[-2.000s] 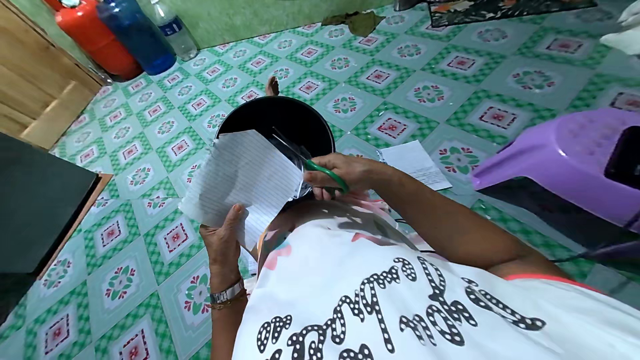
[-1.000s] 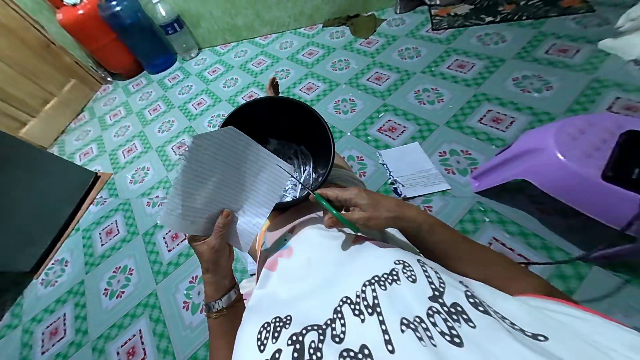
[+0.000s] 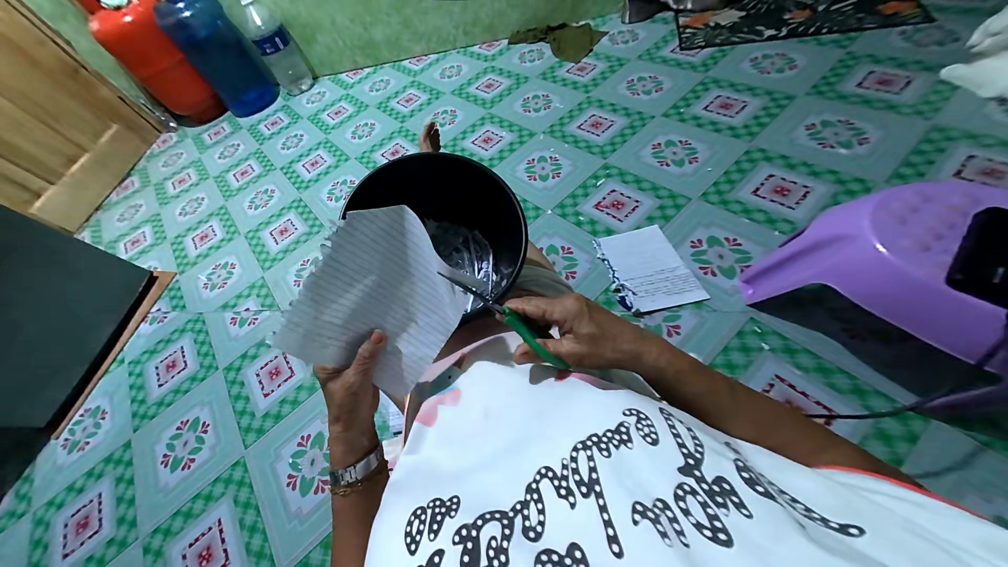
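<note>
My left hand (image 3: 350,382) grips a lined sheet of paper (image 3: 370,291) by its lower edge, thumb on top. Green-handled scissors (image 3: 524,335) are in my right hand (image 3: 575,331), their blades pointing up and left at the sheet's right edge. Whether the blades touch the paper I cannot tell. Under and behind the sheet stands a black bucket (image 3: 516,236) with crumpled clear plastic (image 3: 465,248) inside. To the right of the bucket a small written sheet or pad (image 3: 654,268) with a ragged left edge lies on the floor.
A purple plastic object (image 3: 890,260) with a dark cable is on the right. A dark box-like piece with a wooden edge (image 3: 118,346) stands on the left. An orange tank (image 3: 157,59), a blue container (image 3: 220,59) and a plastic bottle (image 3: 277,47) stand by the green wall.
My right hand and the scissors have moved away from the upper right part of the sheet, where they were two seconds ago. The sheet's right edge now looks curved.
</note>
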